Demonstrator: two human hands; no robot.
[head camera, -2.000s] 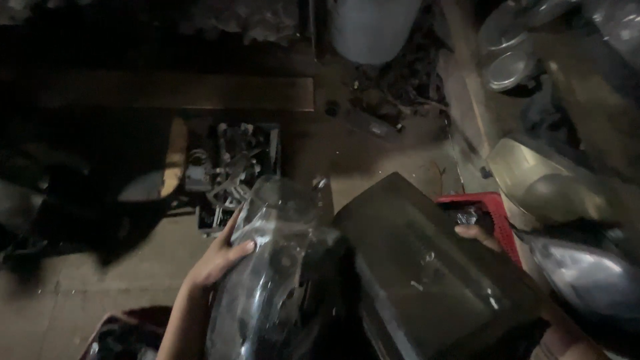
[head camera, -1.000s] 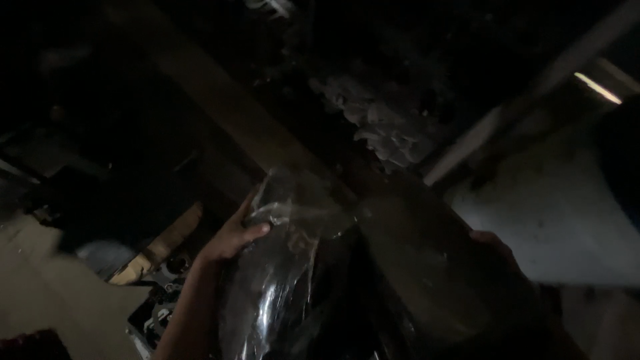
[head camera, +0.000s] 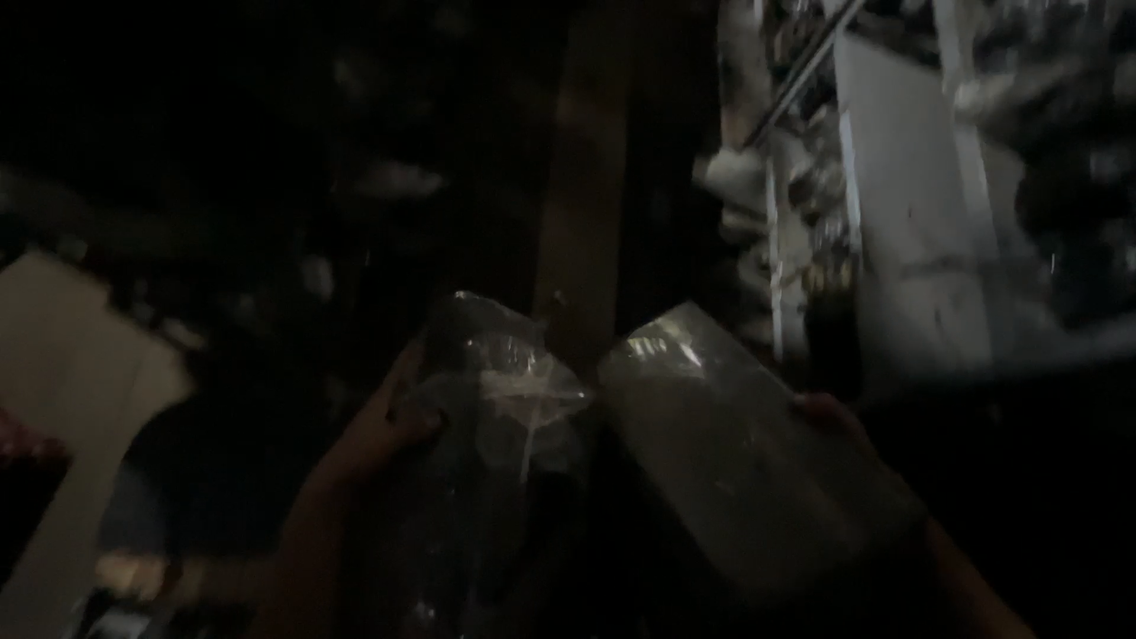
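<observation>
In dim light my left hand (head camera: 386, 439) grips the left side of a clear, glossy plastic-like piece (head camera: 528, 444), its thumb on the upper surface. A smooth, boxy, greyish translucent piece (head camera: 737, 453) is held at its right edge by my right hand (head camera: 830, 417), whose fingers are mostly hidden. The two pieces lean toward each other at their upper ends, low in the middle of the view. Their lower parts fade into shadow, and what exactly they are cannot be told.
Beyond the pieces runs a brown beam or board (head camera: 586, 177). At the upper right stand a pale panel (head camera: 914, 204) and blurred shelving (head camera: 777, 248) with cluttered items. A reddish object (head camera: 27, 444) is at the left edge, beside a pale floor area (head camera: 80, 373).
The view has swung far away from the floor containers toward the beam and shelving. Both hands still hold the same two pieces.
</observation>
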